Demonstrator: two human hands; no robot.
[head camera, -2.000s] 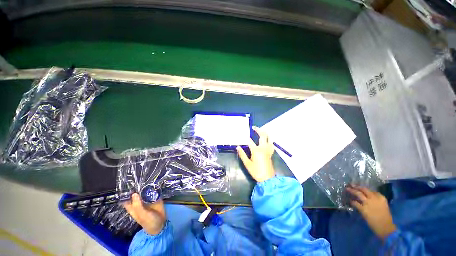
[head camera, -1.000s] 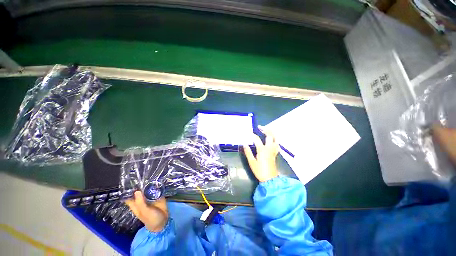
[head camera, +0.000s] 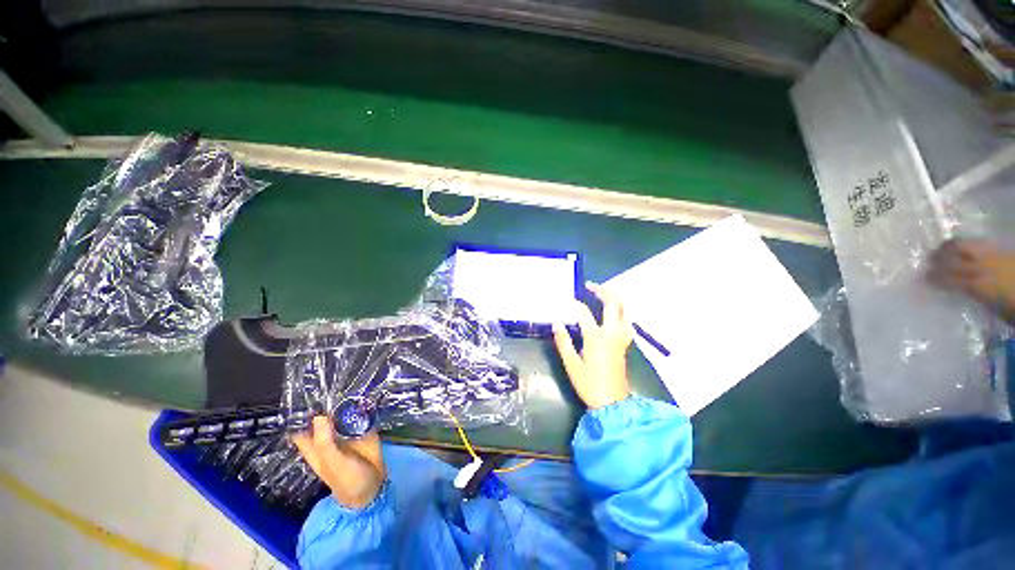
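A black button panel (head camera: 245, 373) lies along the bench's front edge, its right part inside a crinkled clear bag (head camera: 384, 356). My left hand (head camera: 347, 462) grips its front strip at the round knob (head camera: 354, 418). A tablet with a bright white screen (head camera: 518, 287) lies flat behind the panel's right end. My right hand (head camera: 599, 354) rests at the tablet's lower right corner, fingers spread, holding nothing that I can see. A yellow wire (head camera: 465, 436) with a white connector (head camera: 469, 473) hangs between the panel and my lap.
A bagged dark part (head camera: 145, 251) lies at left. White paper (head camera: 712, 317) with a dark pen (head camera: 651, 338) is right of the tablet. A cream ring (head camera: 451, 202) touches the pale rail (head camera: 334, 167). A blue crate (head camera: 206, 490) is below. Another person's hand (head camera: 974, 273) is by the white tote (head camera: 857, 134).
The other person's hand and a clear bag have moved from the bench to the tote at right. The view has shifted slightly. My hands keep their places on the panel and tablet.
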